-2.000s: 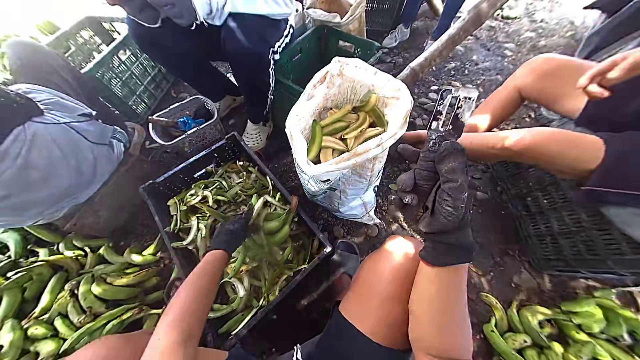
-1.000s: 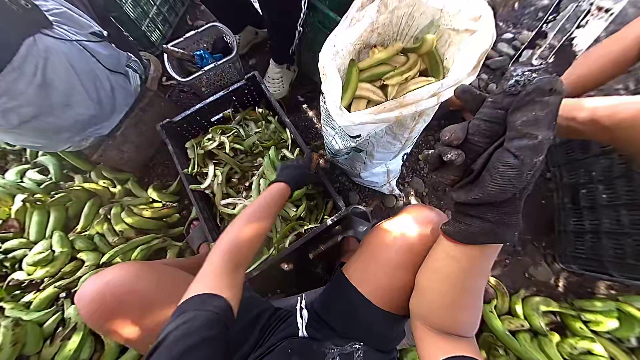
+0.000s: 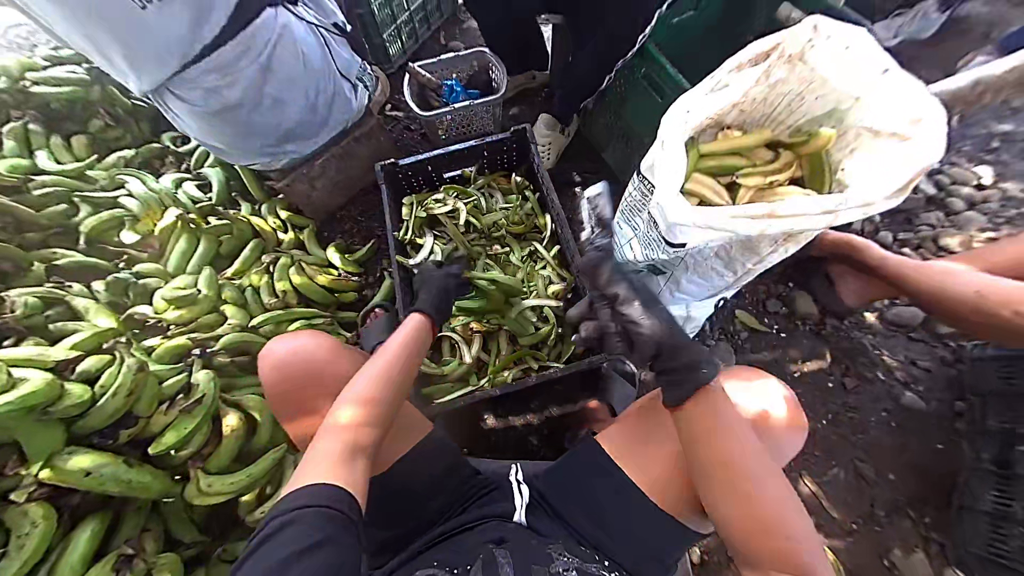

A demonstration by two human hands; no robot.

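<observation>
My left hand (image 3: 440,292), in a black glove, is over the left side of a black plastic crate (image 3: 548,196) filled with green peels (image 3: 472,216). Its fingers are closed on blurred green plantains (image 3: 494,294), their far ends over the peels. At the crate's right edge, my right hand (image 3: 636,324), also gloved, grips a metal-bladed hand tool (image 3: 596,212) pointing up; its exact kind is blurred. Behind and right of this hand stands an open white woven sack (image 3: 720,240) with peeled plantains (image 3: 756,164) inside.
A large heap of green plantains (image 3: 184,296) spreads at left. Beyond the crate are a grey plastic basket (image 3: 456,120) holding something blue, and green crates (image 3: 640,104). A seated person (image 3: 264,88) is at upper left. Another person's leg and foot (image 3: 896,276) are right of the sack.
My right hand has come down and left from beside the other person's legs to the crate's edge, keeping the tool. My left hand has moved to the crate's left side. The view has shifted.
</observation>
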